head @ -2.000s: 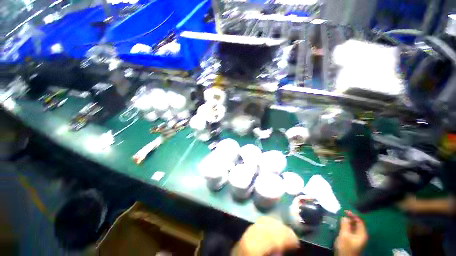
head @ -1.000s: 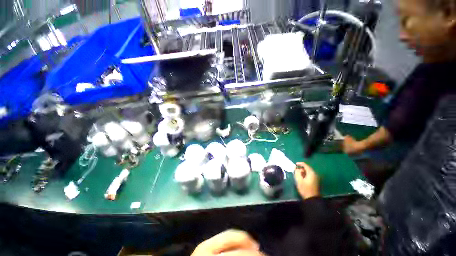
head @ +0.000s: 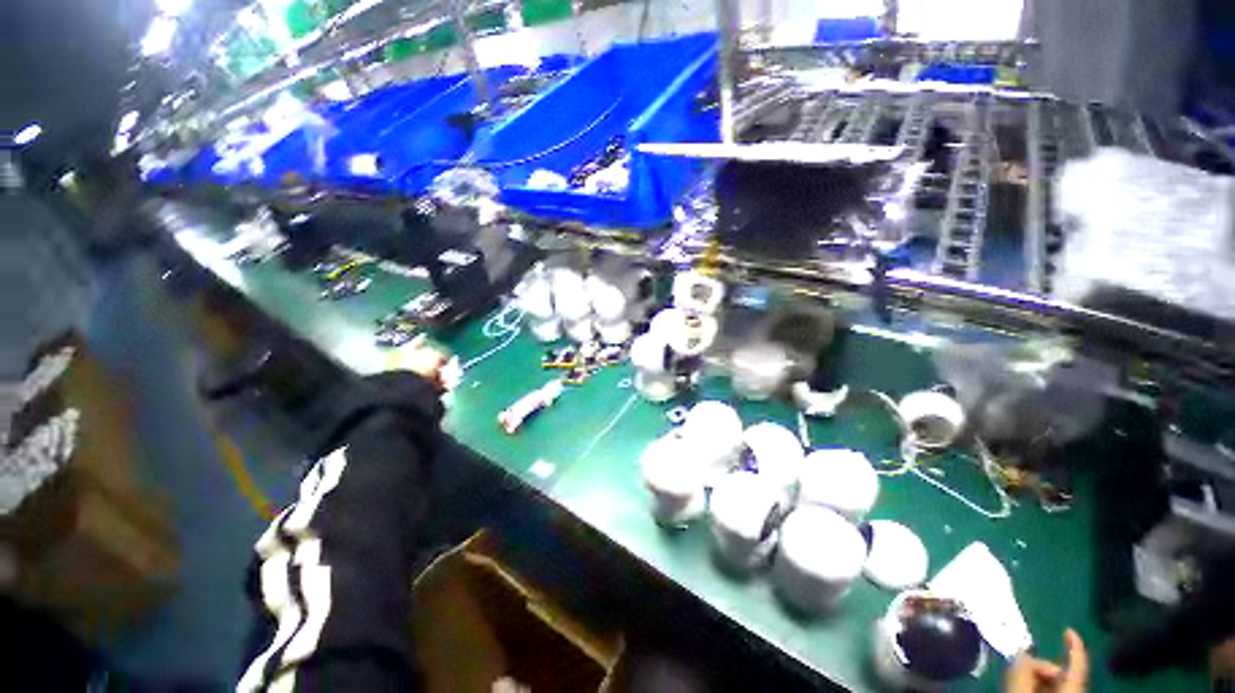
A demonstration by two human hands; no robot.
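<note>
My left hand [head: 428, 363] is at the bench's left part, beside a thin white cable [head: 499, 339]; it is small and blurred, and I cannot tell if it holds something. My right hand [head: 1050, 673] is cut off by the bottom edge at the right, its visible fingers apart with nothing seen between them. Just left of it stands a white camera [head: 932, 639] with its glossy black face up. A white angular sheet [head: 985, 596] lies behind it, and a round white disc [head: 895, 554] lies further left. Several white housings [head: 821, 556] stand clustered at centre.
More white housings [head: 582, 301] and small wired parts [head: 585, 359] are at the back left. A white tube-like part [head: 530, 406] lies on the green mat [head: 596, 460]. Blue bins [head: 596, 129] and a roller rack are behind. A cardboard box [head: 508, 616] is below the front edge.
My left hand has moved from the bottom middle out to the left part of the bench. The view has turned left. The co-worker at the right has left the view.
</note>
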